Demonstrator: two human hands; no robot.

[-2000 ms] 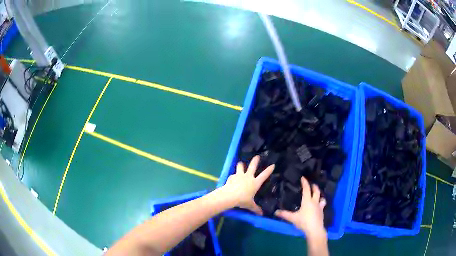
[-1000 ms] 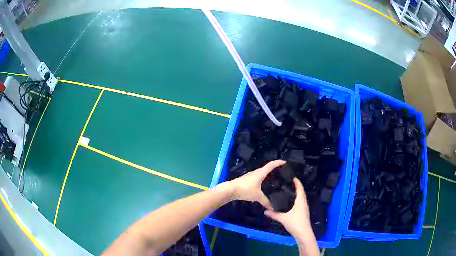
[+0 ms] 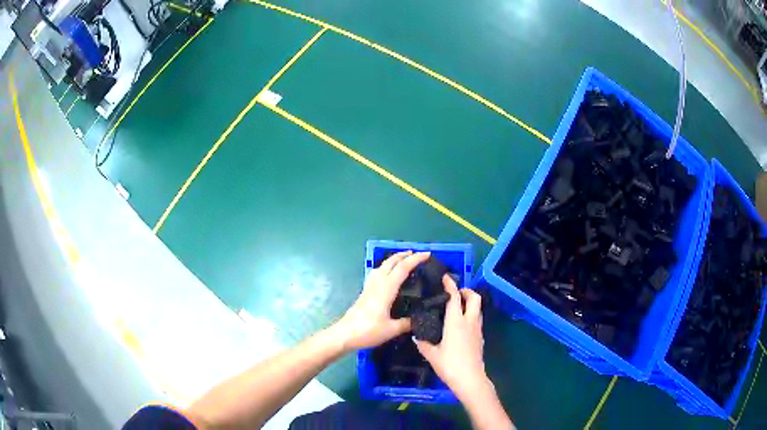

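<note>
My left hand (image 3: 383, 302) and my right hand (image 3: 457, 332) are cupped around a clump of several black parts (image 3: 426, 298). They hold it over the small blue bin (image 3: 412, 393), which has more black parts in it. The hands and the clump hide much of that bin's inside. To the right stands a large blue bulk bin (image 3: 526, 197) full of black parts (image 3: 610, 214).
A second bulk bin (image 3: 694, 399) of black parts stands against the first at the far right. A pale thin tube (image 3: 682, 92) hangs down into the first bin. Equipment with cables (image 3: 88, 55) is at the upper left. Yellow lines cross the green floor.
My hands dug into the large bin, closed around black parts, and have moved left with them to above the small bin. The view has turned, so the bulk bins appear further right.
</note>
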